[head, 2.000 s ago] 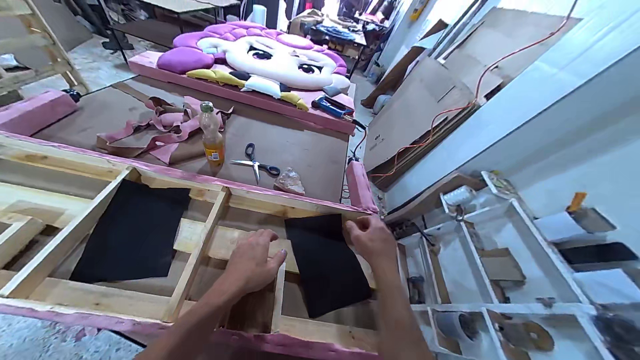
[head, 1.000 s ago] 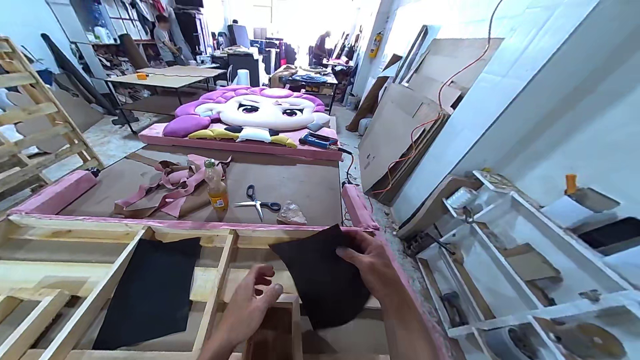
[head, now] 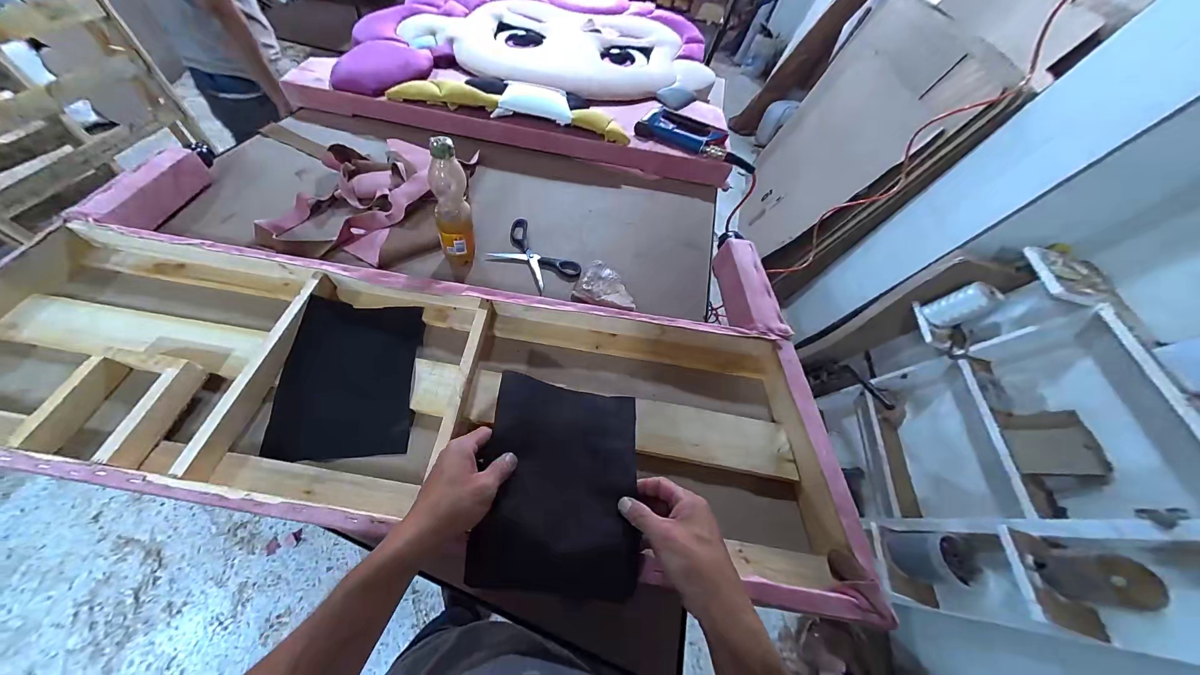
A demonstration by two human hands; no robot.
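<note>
A black fabric piece (head: 562,497) is held between both hands over the near rail of a wooden frame (head: 647,431) edged in pink fabric. My left hand (head: 461,489) pinches its left edge between thumb and fingers. On the opposite edge, my right hand (head: 677,525) grips it the same way. A second black fabric piece (head: 347,384) lies across the frame's slats to the left, touched by neither hand. Scissors (head: 532,258) with black handles lie spread on the board beyond the frame, beside a bottle (head: 452,211) of orange liquid.
Pink fabric scraps (head: 375,197) and a crumpled clear plastic bag (head: 603,286) lie on the board. Behind are a blue pneumatic tool (head: 680,131) with a hose and a plush character face (head: 572,52). White shelving (head: 994,525) stands at right. A person (head: 234,56) stands at the upper left.
The right-hand fabric piece has come nearer to me, off the slats where it lay two seconds ago. My left hand, apart from it earlier, now holds its left edge. A person has appeared at upper left.
</note>
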